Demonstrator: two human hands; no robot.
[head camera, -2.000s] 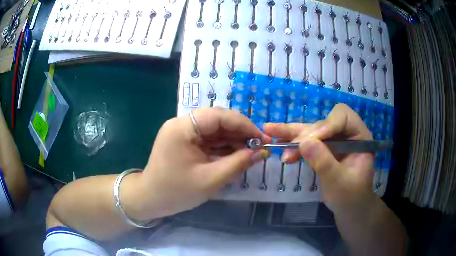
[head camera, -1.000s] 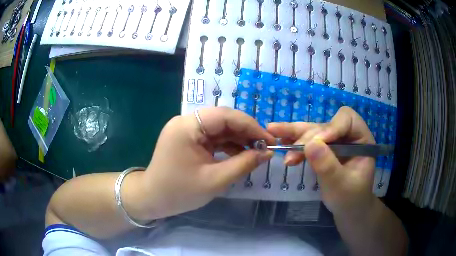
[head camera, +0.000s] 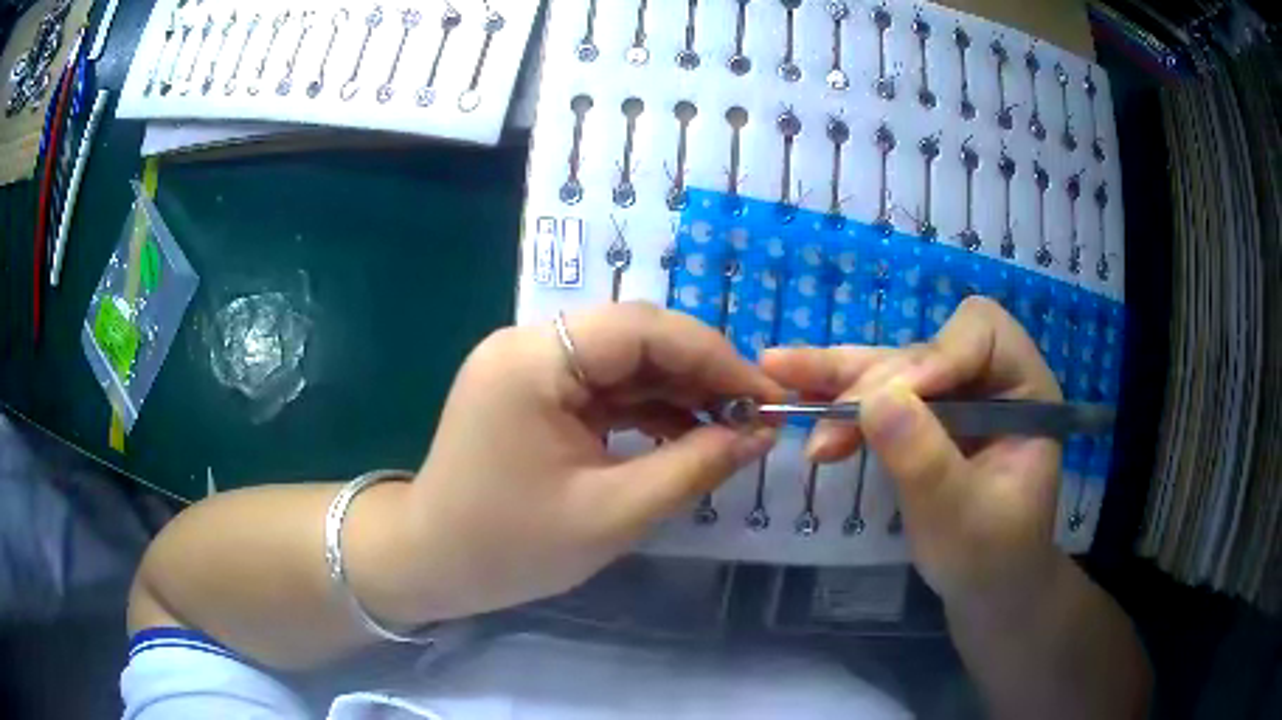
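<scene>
My left hand pinches a small round shiny metal piece between thumb and forefinger. My right hand holds silver tweezers like a pen, level, with the tip at the metal piece. Whether the tip touches or grips the piece cannot be told. Both hands are above a white holding board with rows of dark dumbbell-shaped parts. A blue patterned sheet lies across the board, partly hidden by my hands.
A second white board lies at the upper left. A clear bag with green labels and crumpled clear plastic lie on the green bench. Pens are at the far left. A stack of thin boards stands at the right.
The hands and metal piece have shifted slightly right, with the grips unchanged. The boards appear a little further right in the view. Another person's arm at the left edge has gone out of view.
</scene>
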